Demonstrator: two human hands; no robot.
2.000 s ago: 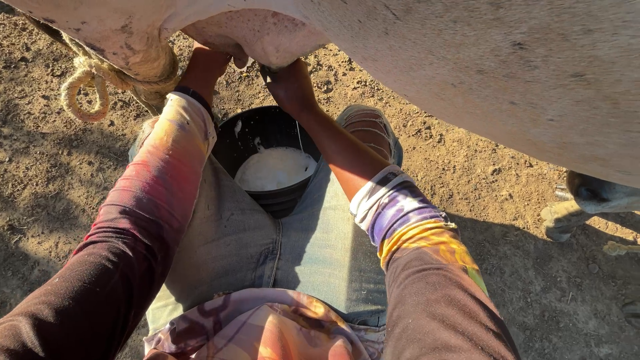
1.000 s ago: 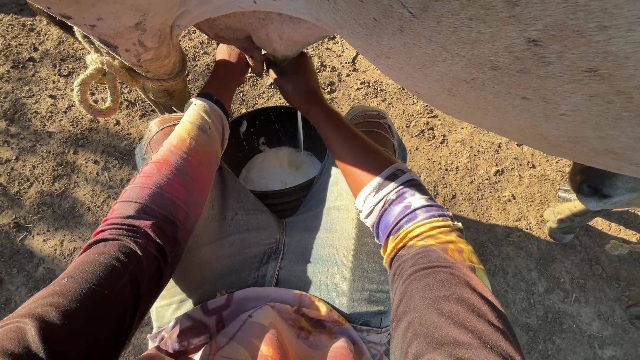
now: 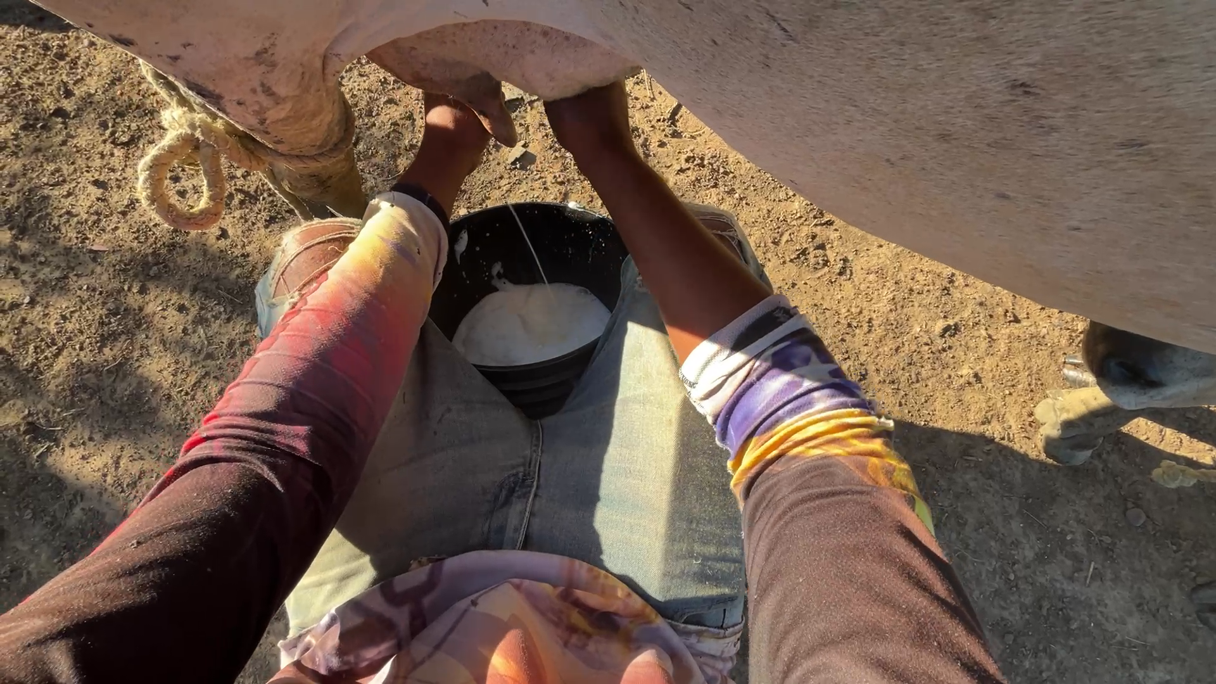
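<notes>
Under the pale belly of a cow (image 3: 912,142), both my hands are raised to its pink udder (image 3: 513,57). My left hand (image 3: 454,128) is behind a hanging teat (image 3: 489,104); its fingers are mostly hidden. My right hand (image 3: 589,119) is up against the udder's right side, its fingers hidden from view, so its grip cannot be made out. A thin stream of milk falls into a black bucket (image 3: 537,380) held between my knees. Frothy white milk (image 3: 532,323) lies in the bottom of the bucket.
A rope (image 3: 180,176) with a hanging loop is tied round the cow's hind leg (image 3: 318,180) at the left. Other hooves (image 3: 1078,418) stand on the dirt ground (image 3: 950,332) at the right. My jeans-covered legs (image 3: 655,475) flank the bucket.
The milk stream now slants from the left side; one second ago it fell near the bucket's right side. A teat now hangs in plain view between my hands.
</notes>
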